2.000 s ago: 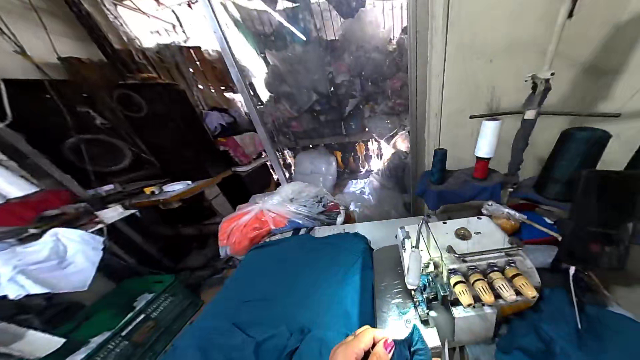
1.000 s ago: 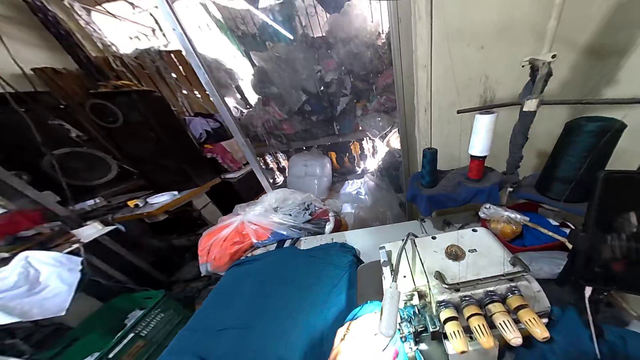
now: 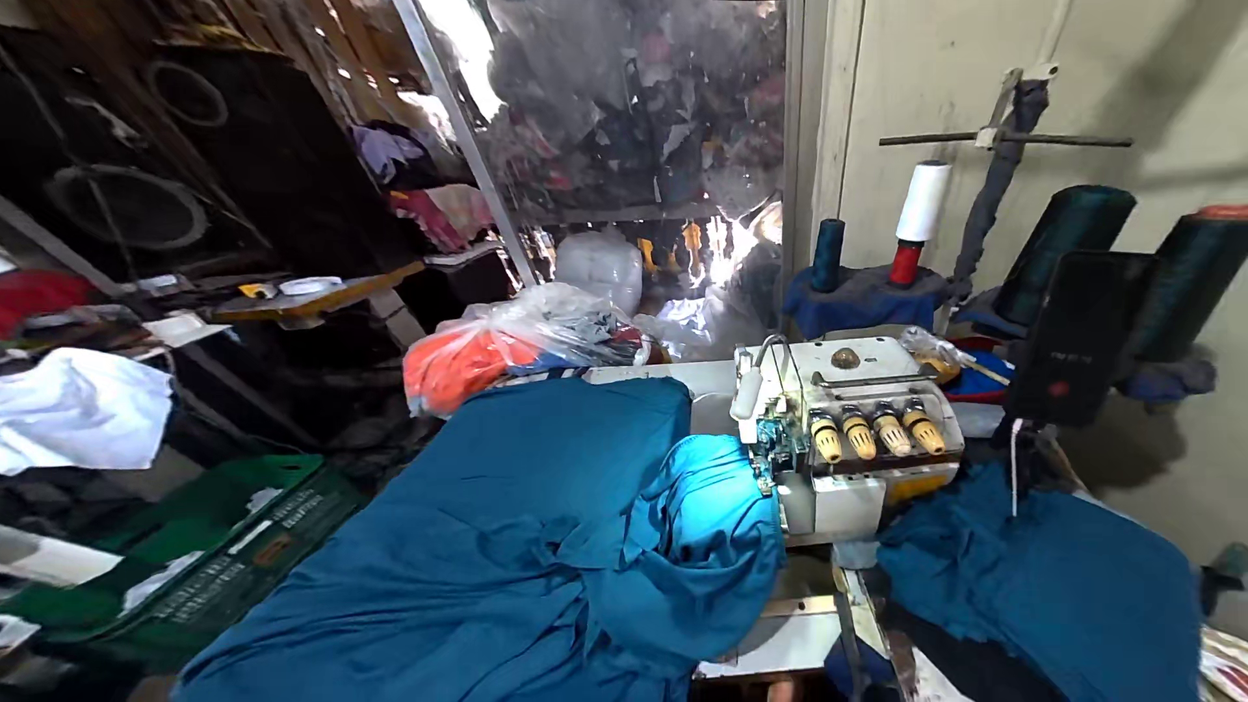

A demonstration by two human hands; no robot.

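Note:
Neither my left hand nor my right hand can be made out. A small skin-toned patch shows at the bottom edge; I cannot tell what it is. Teal fabric spreads across the work surface in front of me. Its bunched, brightly lit part lies against the needle and presser-foot area of a white overlock sewing machine. Several cream tension dials line the machine's front. More teal fabric is heaped to the right of the machine.
Behind the fabric sits a clear plastic bag with orange cloth. A green plastic crate stands at lower left. Thread cones and a black phone stand at right, near a red-rimmed tray.
A hand was on the teal fabric near the machine two seconds ago and beside its needle area one second ago; it is out of sight now. The view has shifted, showing more on the right.

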